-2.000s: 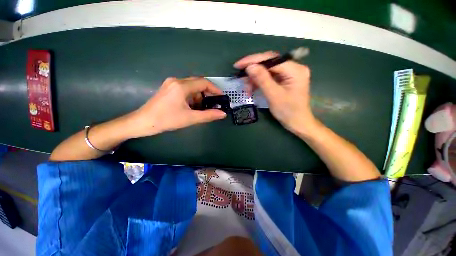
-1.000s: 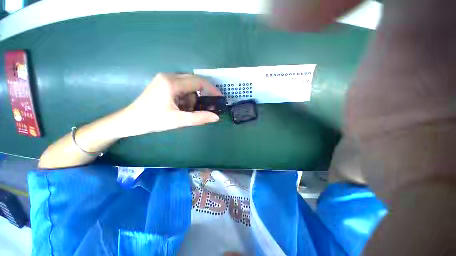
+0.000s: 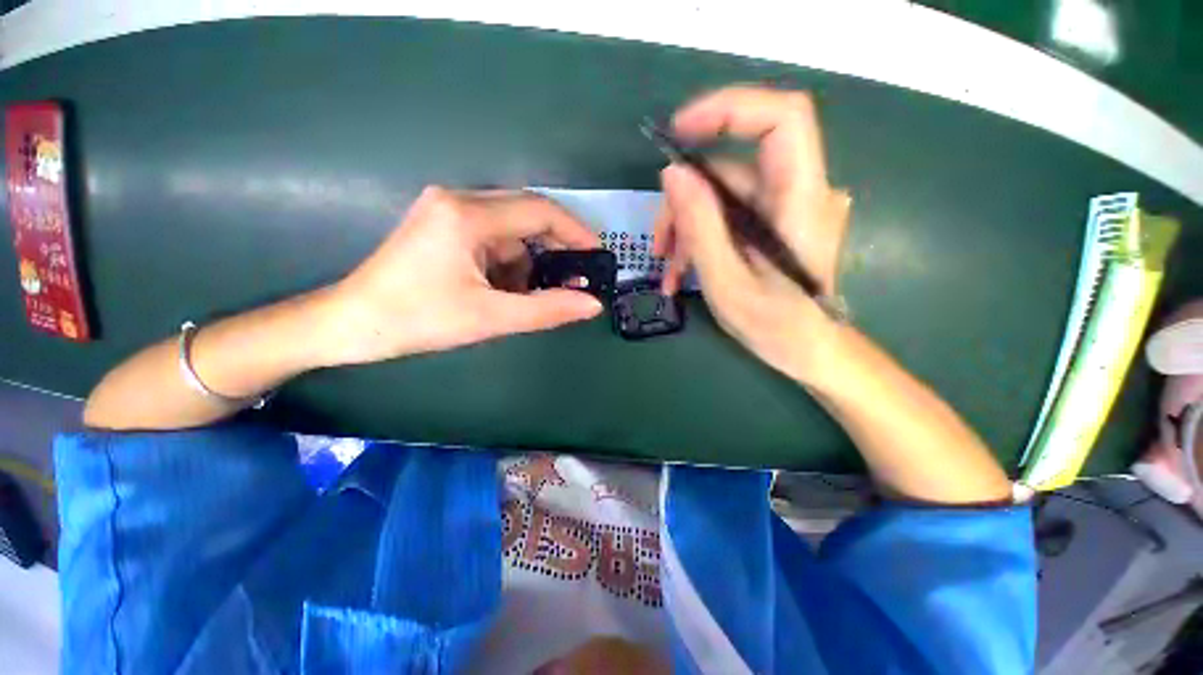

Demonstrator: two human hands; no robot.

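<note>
My left hand (image 3: pixel 482 270) grips a small black housing (image 3: pixel 578 274) between thumb and fingers, just above the bench. A second black housing (image 3: pixel 649 311) lies on the bench beside it, under my right fingertips; whether they touch it I cannot tell. My right hand (image 3: pixel 759 224) holds a dark pen-like pick (image 3: pixel 755 227) slanting across the palm, its thin end at upper left, clear of the parts. The white adhesive dot sheet (image 3: pixel 620 215) with rows of small dark dots lies behind the housings, partly hidden by both hands.
A dark green bench (image 3: pixel 330 145) has a pale rail (image 3: pixel 567 37) along its far side. A red phone or case (image 3: pixel 46 222) lies at far left. White sheets with a yellow-green strip (image 3: pixel 1098 356) lie at right. A pink fan (image 3: pixel 1174 429) is cut off at the right edge.
A large blurred brown shape that covered the right side one second ago is gone. My right hand is back in view over the sheet, its pick now slanting the other way than two seconds ago.
</note>
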